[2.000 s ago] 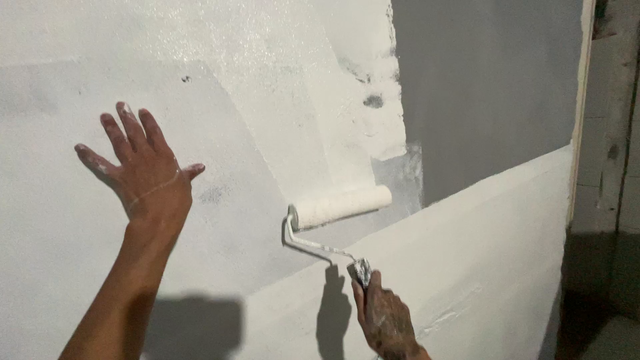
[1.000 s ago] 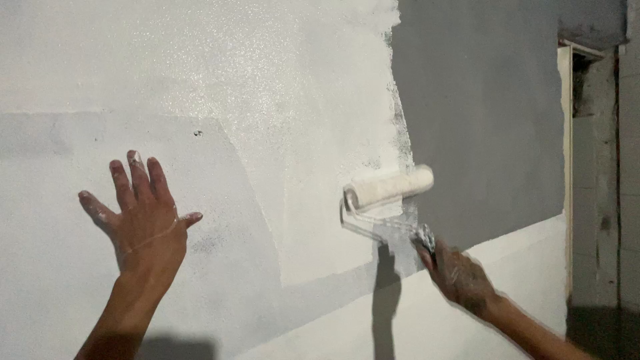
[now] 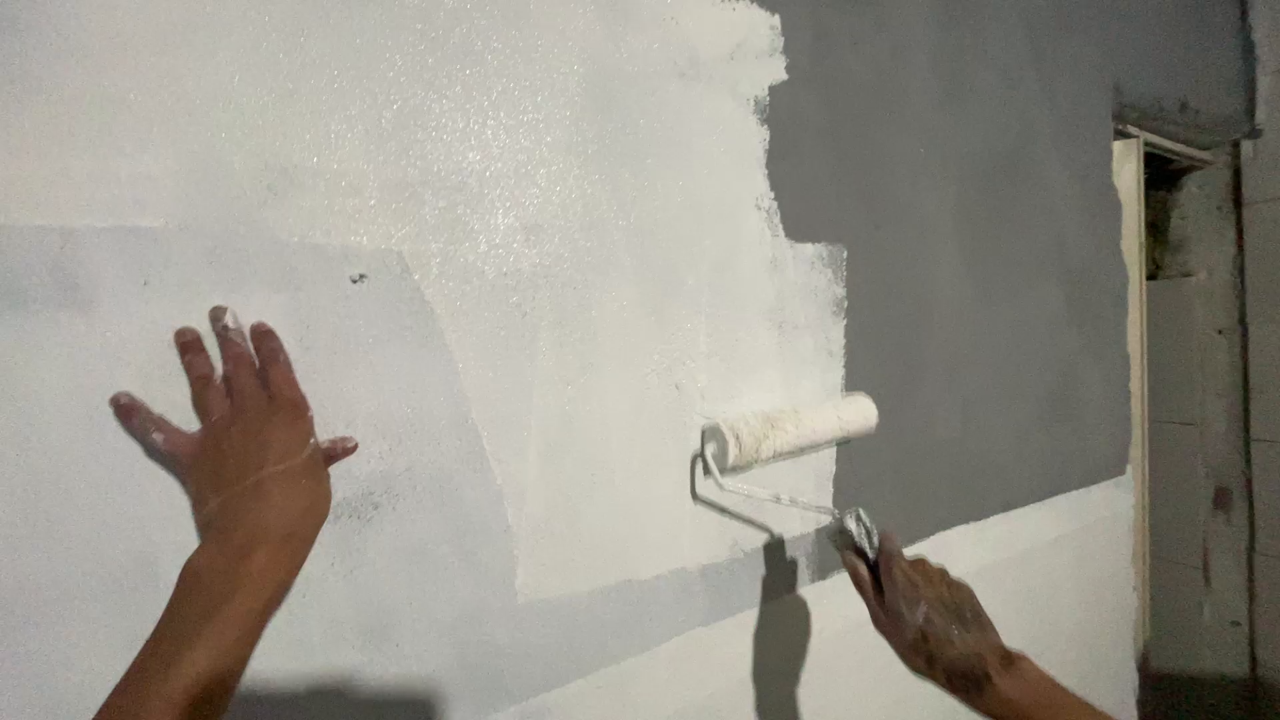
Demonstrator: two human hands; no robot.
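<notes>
My left hand (image 3: 250,440) lies with spread fingers against the pale, light grey part of the wall (image 3: 400,560), with paint specks on its fingertips. In my right hand (image 3: 930,610), smeared with paint, is the handle of a paint roller (image 3: 790,432). The white roller sleeve lies at the border between fresh white paint (image 3: 600,350) and the dark grey wall (image 3: 960,280), its right end over the grey. Its wire frame runs from the sleeve's left end down to the handle.
A door or opening frame (image 3: 1138,380) stands at the right, with a tiled wall (image 3: 1262,340) beyond it. Below the dark grey runs a whitish slanted band (image 3: 1010,590). Shadows of my arm and roller fall on the wall.
The roller in my right hand has moved right along the wall. White paint now covers more of the dark grey near the roller. My left hand stays on the wall. The view has shifted somewhat.
</notes>
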